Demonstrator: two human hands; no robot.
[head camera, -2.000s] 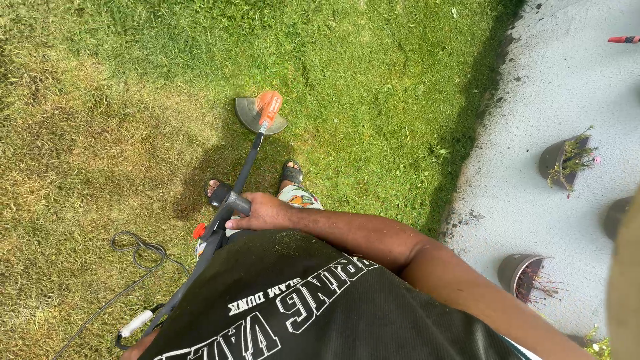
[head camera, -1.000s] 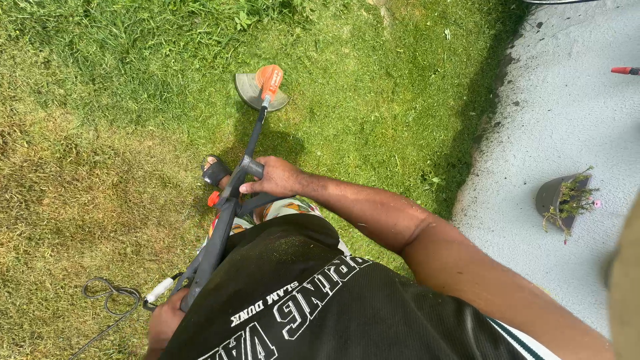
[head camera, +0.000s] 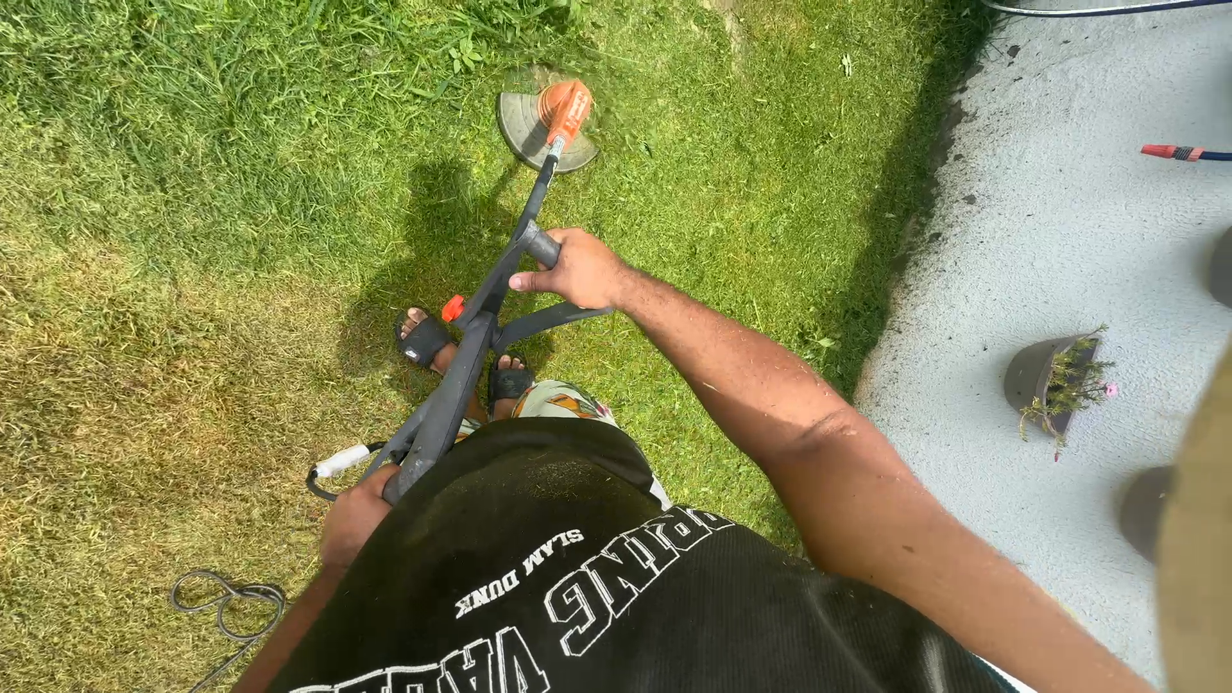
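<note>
My right hand (head camera: 577, 271) is closed around the dark front handle (head camera: 542, 246) of an electric string trimmer. At the lower left my left hand (head camera: 356, 515) grips its rear end beside my shirt, fingers partly hidden. The grey shaft (head camera: 541, 197) runs up to an orange trimmer head (head camera: 566, 108) with a semicircular guard (head camera: 525, 130), low over the grass where longer blades meet short ones. A red-orange part (head camera: 453, 308) juts from the shaft's left side. A white cord connector (head camera: 342, 462) hangs near my left hand.
A loosely coiled cord (head camera: 231, 606) lies on the dry grass at left. My sandalled feet (head camera: 423, 342) are below the shaft. At right, a pale wall-like surface (head camera: 972, 250) borders the lawn, with a potted plant (head camera: 1054, 385), other dark pots and a red-tipped hose (head camera: 1169, 152).
The trimmer head has moved forward over the lawn, towards the longer grass. Both feet show now, where one showed a second ago. My hands keep their hold; the view has shifted along the lawn.
</note>
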